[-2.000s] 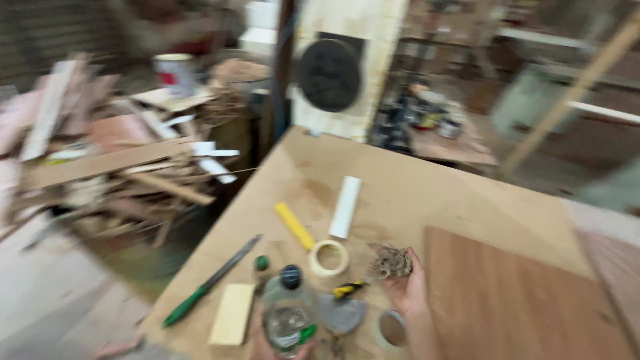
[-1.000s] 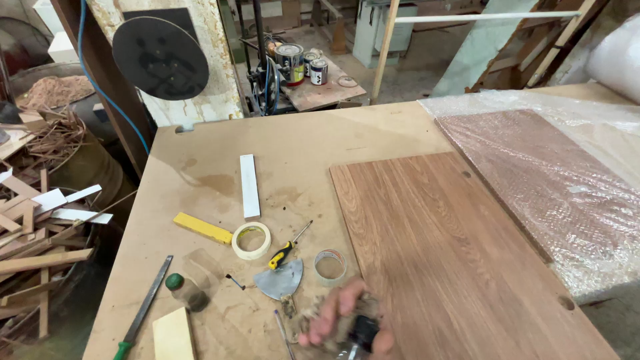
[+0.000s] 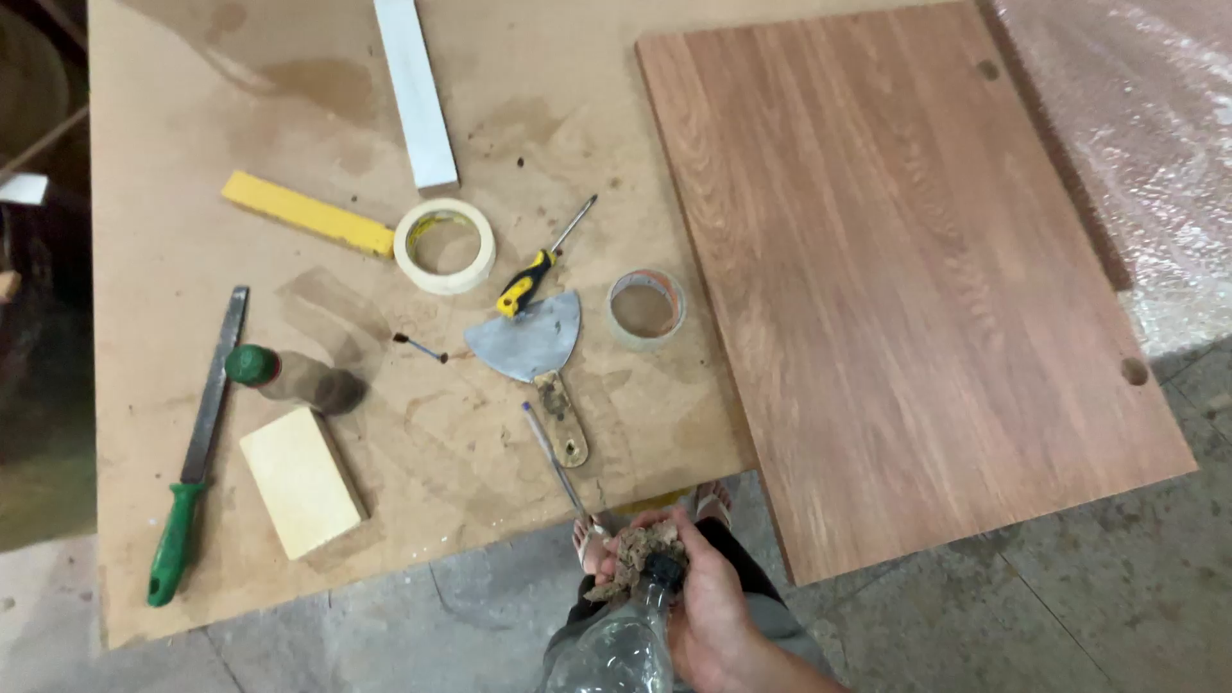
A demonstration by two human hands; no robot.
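Observation:
Below the table's near edge, my right hand (image 3: 712, 602) is closed around a crumpled, speckled wad (image 3: 630, 558), probably cloth. The wad presses against the black cap (image 3: 664, 570) and neck of a clear bottle (image 3: 611, 659), whose lower part is cut off by the frame. Fingertips show on the wad's left side; whose hand they belong to is unclear, and the rest of my left hand is hidden. Nearest on the table are a pen (image 3: 553, 462) and a scraper (image 3: 529, 337) with a worn handle. A yellow-black screwdriver (image 3: 527, 282) touches the scraper's blade.
The wooden table (image 3: 462, 481) bears masking tape (image 3: 445, 246), clear tape (image 3: 646, 308), a yellow strip (image 3: 308, 214), a white strip (image 3: 416, 96), a green-handled file (image 3: 197, 423), a green-capped bottle (image 3: 289, 375) and a pale block (image 3: 303, 481). A wood-grain panel (image 3: 895, 289) overhangs the near edge.
The view has tilted down to the near edge. Two seconds ago the wad was in my right hand, apart from the bottle; now it is against the bottle's cap and neck.

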